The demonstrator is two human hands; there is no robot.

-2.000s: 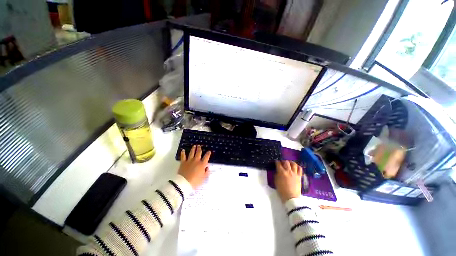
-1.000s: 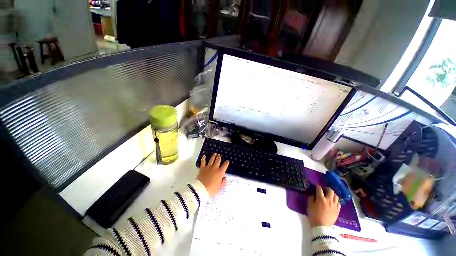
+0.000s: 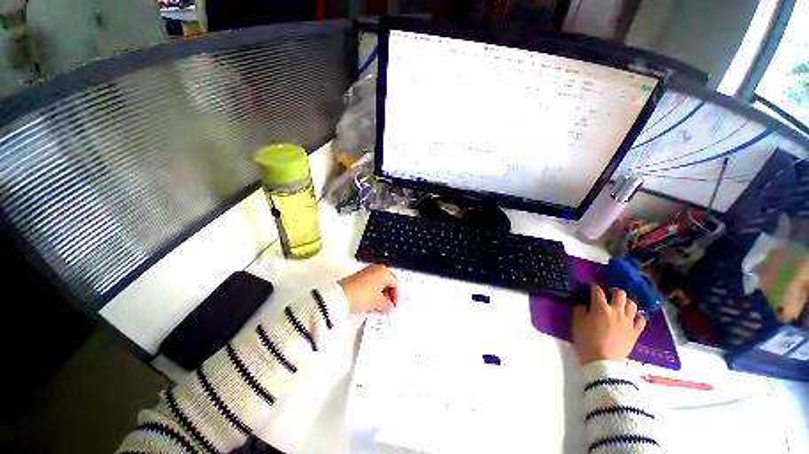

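Observation:
My left hand (image 3: pixel 368 289) rests with curled fingers at the upper left corner of the white paper sheet (image 3: pixel 443 390), just below the black keyboard (image 3: pixel 466 253); nothing shows in it. My right hand (image 3: pixel 609 325) lies over the mouse on the purple mouse pad (image 3: pixel 552 317); the mouse is almost wholly hidden under the palm and fingers. The sheet has lines of writing and two small black rectangles. The monitor (image 3: pixel 514 115) behind the keyboard shows a white page with faint text and lines.
A bottle with a green lid (image 3: pixel 297 208) stands left of the keyboard. A black smartphone (image 3: pixel 217 319) lies at the left desk edge. A blue object (image 3: pixel 634 285) touches the pad area beyond my right hand. A red pen (image 3: pixel 679 383), a pale tumbler (image 3: pixel 608 208) and a dark basket stand or lie right.
My left hand has come off the keyboard down to the sheet's corner, its fingers now curled. My right hand stays at the mouse. The page on the monitor looks different. The camera view has shifted.

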